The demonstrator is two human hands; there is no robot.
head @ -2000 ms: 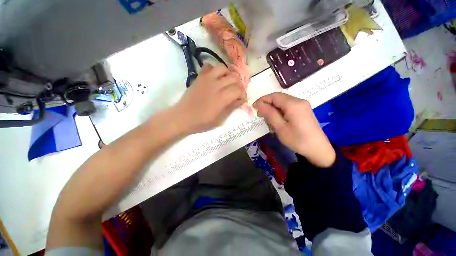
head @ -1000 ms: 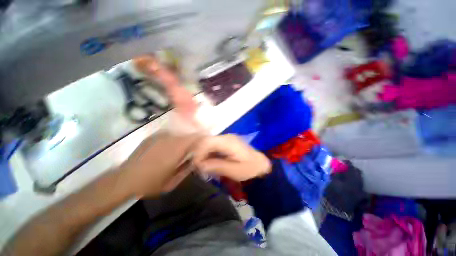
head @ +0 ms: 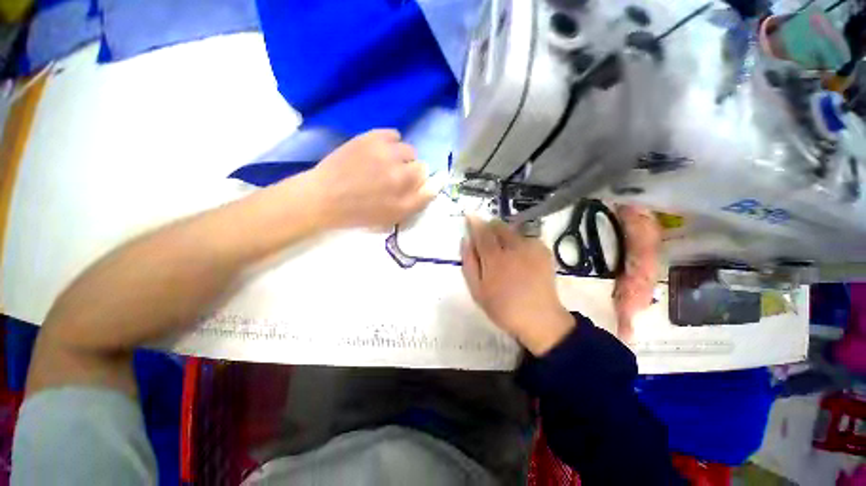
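Observation:
The sewing machine (head: pixel 608 123) stands over the table, its needle area partly hidden by my hands. My left hand (head: pixel 378 180) is curled just left of the needle area, beside the bright blue panel (head: pixel 361 66); whether its fingers pinch anything is hidden. My right hand (head: pixel 508 275) is just in front of the needle area, fingertips near the presser foot, with no clear object in it. Pale blue facing (head: pixel 318 144) shows at the panel's near edge, behind my left hand.
Black-handled shears (head: pixel 591 237) lie right of my right hand. A pink fuzzy strip (head: pixel 638 271) and a smartphone (head: pixel 714 295) lie further right. Pale blue pieces (head: pixel 180 24) are at the far left. A red basket (head: pixel 195 418) is below the white table's (head: pixel 123 142) edge.
The view has swung left. My hands have left the pink strip and moved to the needle area. The large blue panel now shows behind my left hand.

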